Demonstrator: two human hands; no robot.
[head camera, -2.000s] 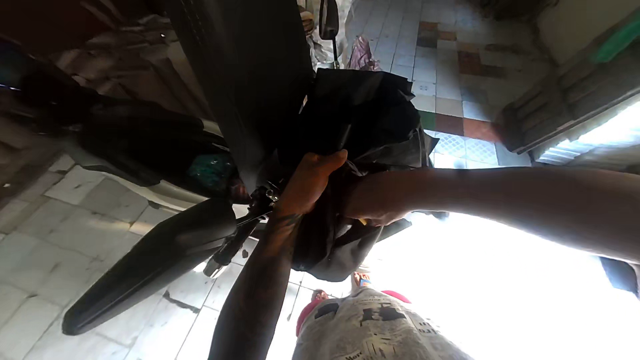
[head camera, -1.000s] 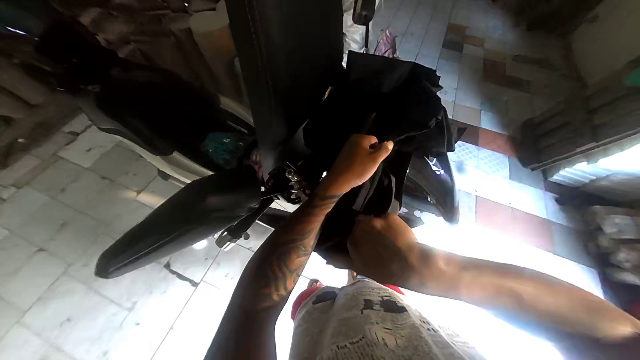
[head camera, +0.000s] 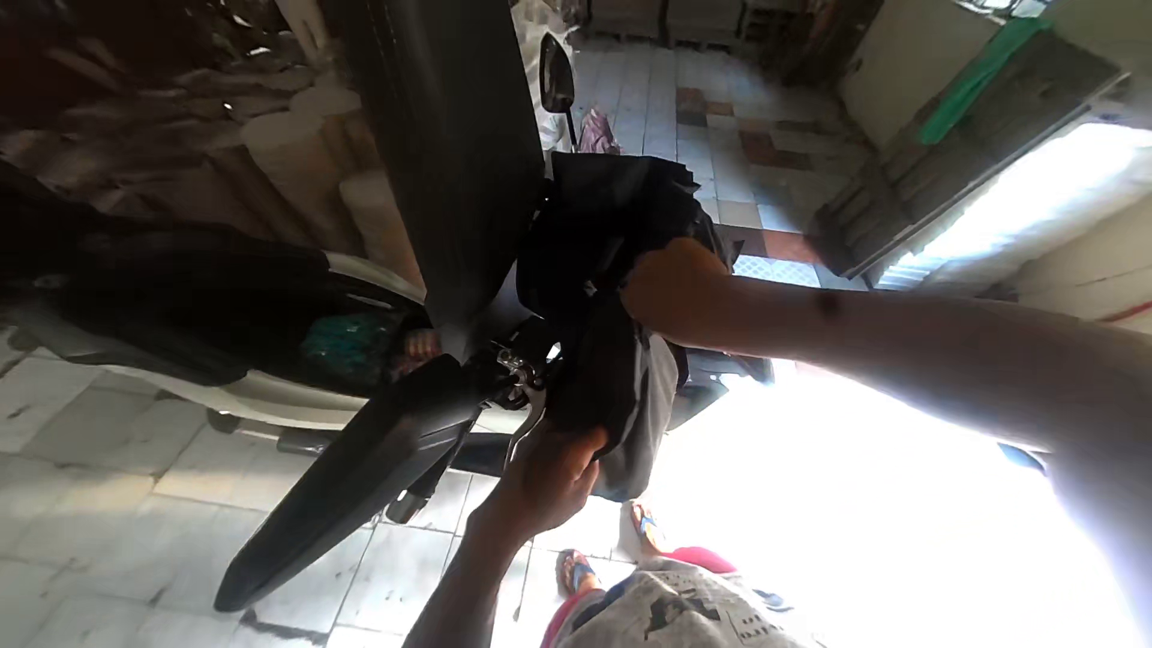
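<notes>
A black bag or cloth cover hangs at the middle of the view, beside a long black panel. My left hand grips the lower edge of the black material, thumb over it. My right hand lies against its upper right side; its fingers are hidden, so its hold cannot be told. Just left of the material are a metal lever and fittings of what looks like a motorcycle's handlebar. A long black guard or fender-like part points down left from there. A rear-view mirror rises above the material.
A second two-wheeler with a pale side panel stands at left, a teal bundle on it. Sacks are piled behind. A wooden door or board with a green cloth is at upper right. My sandalled feet are below.
My left hand has moved down from the upper part of the black material to its lower edge. My right hand has moved up to the material's upper right side.
</notes>
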